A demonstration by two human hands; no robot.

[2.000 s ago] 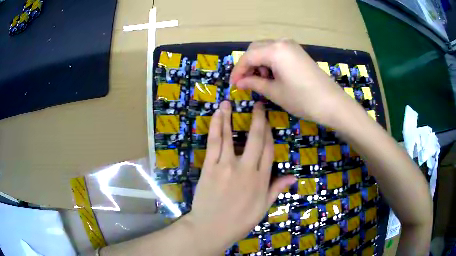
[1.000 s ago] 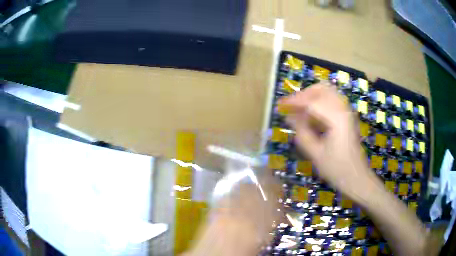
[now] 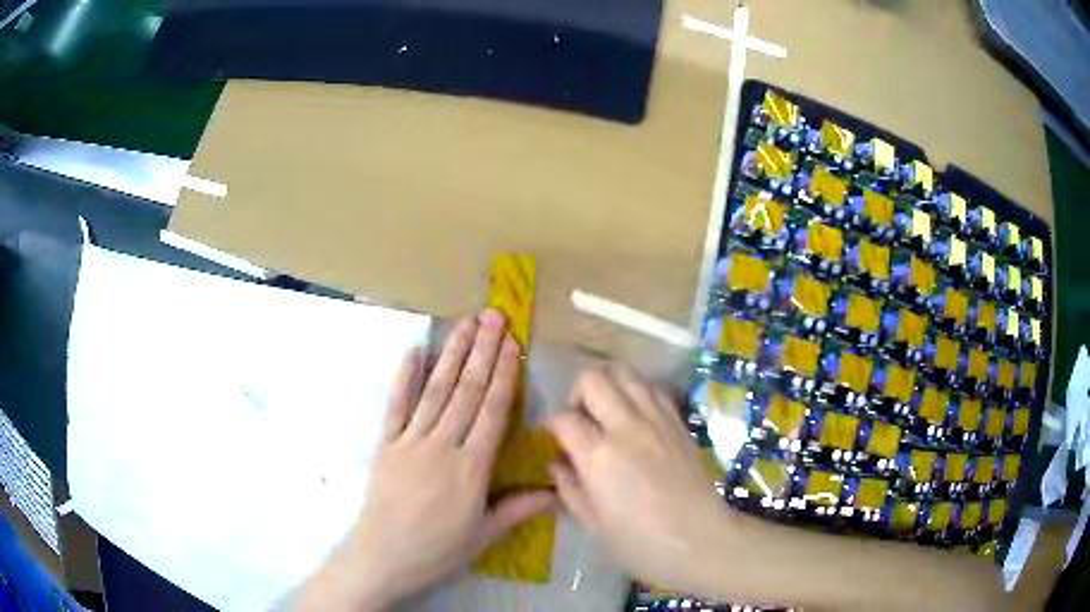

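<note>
An amber Kapton tape strip point(image 3: 513, 285) lies upright in view on the clear release film point(image 3: 607, 354), left of the boards. My left hand point(image 3: 445, 436) lies flat on the strip and film, fingers spread, thumb across the strip's lower part. My right hand point(image 3: 628, 460) is at the strip's right edge with fingers bent together; whether it pinches a tape piece is hidden. The black foam tray point(image 3: 1004, 203) holds rows of circuit boards point(image 3: 855, 373). Most transformer tops are amber; those toward the far right are pale yellow.
A white sheet point(image 3: 227, 418) lies at the lower left. A second black mat point(image 3: 478, 60) is at the upper left. White masking tape point(image 3: 727, 155) runs along the cardboard point(image 3: 395, 191) beside the tray. Crumpled white strips point(image 3: 1067, 418) hang at the right edge.
The view has swung left. Both hands have moved from the boards to the tape strip: my left hand now lies flat there, and my right hand has left the tray.
</note>
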